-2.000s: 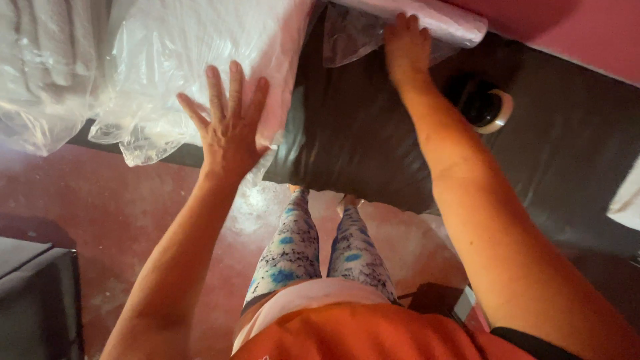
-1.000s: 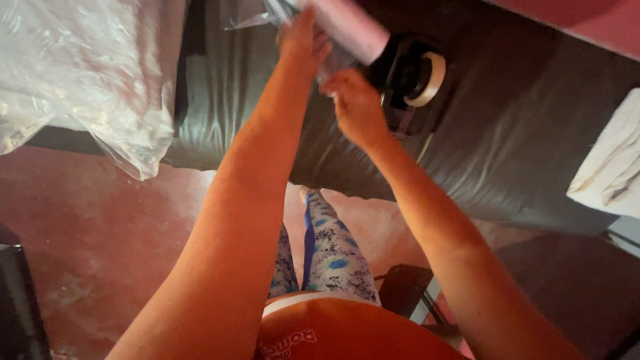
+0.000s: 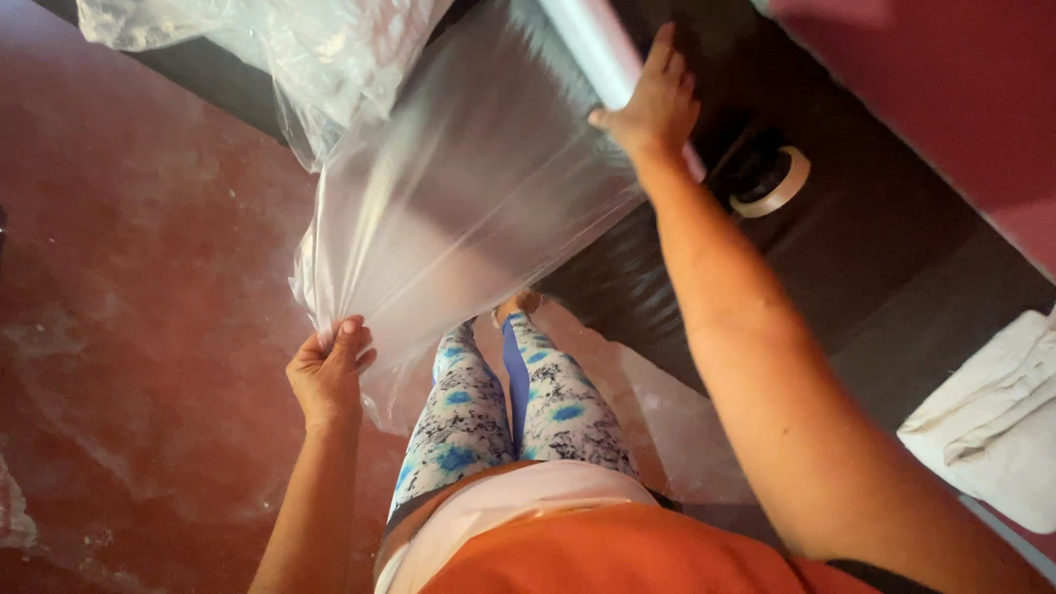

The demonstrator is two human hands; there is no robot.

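My left hand (image 3: 332, 367) pinches a gathered edge of a clear plastic film sheet (image 3: 462, 214), low over the floor left of my legs. The sheet stretches up and to the right to a roll of plastic film (image 3: 596, 54). My right hand (image 3: 656, 107) rests on the near part of this roll, fingers spread, thumb at its left side. Right of that hand, a roll of pale tape (image 3: 775, 186) lies by a black object on the dark-covered surface. A clear plastic bag with whitish contents (image 3: 338, 66) is at the upper left, partly out of view.
The dark-covered surface (image 3: 866, 272) runs diagonally beneath the roll, beside a red wall (image 3: 949, 91). A folded white cloth (image 3: 998, 421) lies at the right. Below the surface are my legs and the reddish floor (image 3: 165, 289).
My left hand has moved away from my right and down to the left, drawing film out from the roll. My right hand now lies on the roll. The view has turned.
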